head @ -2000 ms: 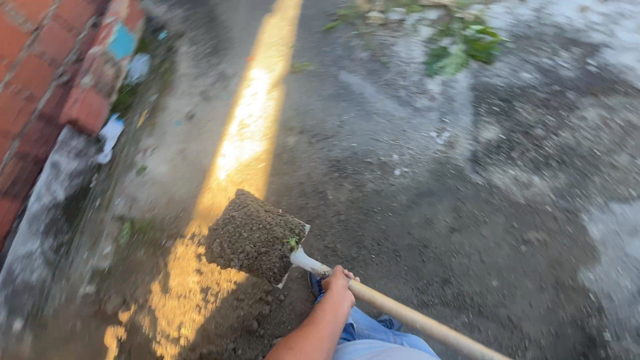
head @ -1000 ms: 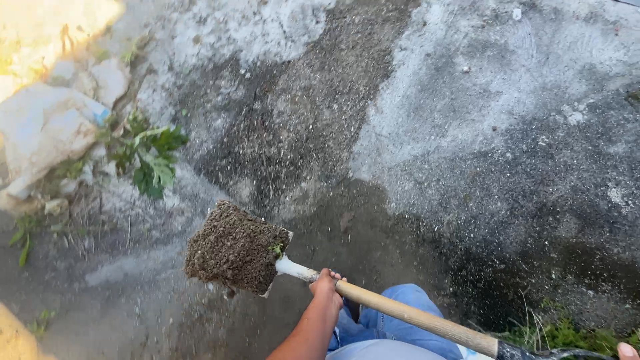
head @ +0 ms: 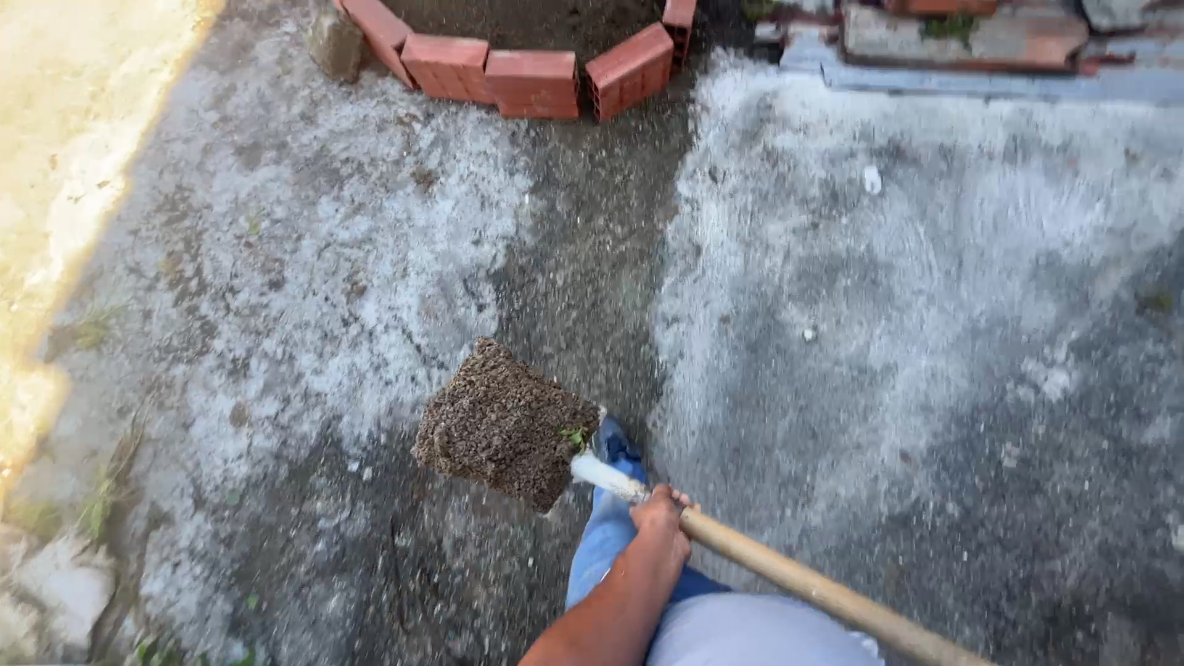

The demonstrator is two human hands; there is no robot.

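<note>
My left hand [head: 660, 518] is closed around the shovel's wooden handle [head: 814, 587], close to its white metal socket [head: 606, 476]. A heap of dark, crumbly soil [head: 499, 425] covers the shovel's blade, which is held above the ground to the left of my foot. A small green sprig [head: 574, 437] lies on the soil near the socket. The handle runs down to the right and leaves the view at the bottom edge. My right hand is outside the frame.
Red hollow bricks [head: 532, 83] stand in a curve around dark soil [head: 499, 20] at the top. Tiles and rubble [head: 962, 42] are stacked at the upper right. A stone [head: 335, 44] sits beside the bricks. A pale rock [head: 69, 587] lies at the lower left; my shoe [head: 615, 442] is beside the blade.
The view has swung from a brick wall, past plants and a pale sack, to the brick curve. The loaded shovel has travelled along in my left hand, its soil still on the blade.
</note>
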